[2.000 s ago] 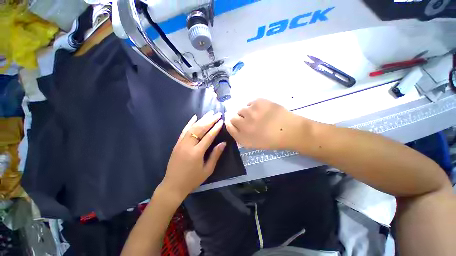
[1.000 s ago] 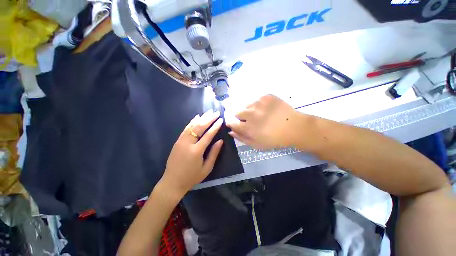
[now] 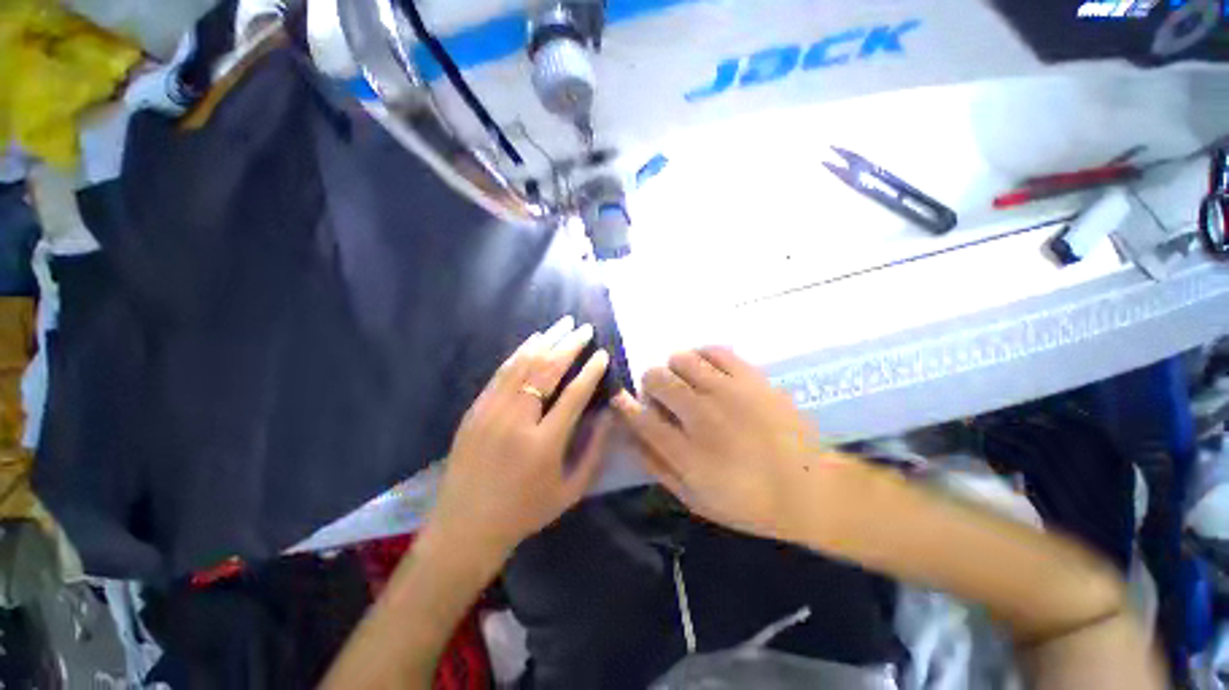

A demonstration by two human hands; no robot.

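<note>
The black fabric panel [image 3: 337, 310] lies left of the needle, spreads over the table's left side and runs under the brightly lit presser foot area [image 3: 593, 256] of the white sewing machine [image 3: 795, 81]. My left hand [image 3: 526, 431] rests on the fabric near its right edge, fingers towards the needle, a ring on one finger. My right hand [image 3: 721, 438] has curled fingers, with thumb and fingertips at the fabric's edge beside my left fingers. The hands are slightly blurred. The needle is lost in glare.
Thread snips [image 3: 890, 189] and a thin red tool [image 3: 1069, 181] lie on the table at right, near a small white block [image 3: 1094, 225] and black scissor handles [image 3: 1217, 202]. A ruler scale [image 3: 970, 344] runs along the front edge. A red basket [image 3: 465, 654] is below, yellow cloth [image 3: 68, 81] at upper left.
Both hands have moved down, away from the needle and towards the wearer. The fabric's lower right corner no longer shows at the table's front edge. The fabric at left has shifted and creased.
</note>
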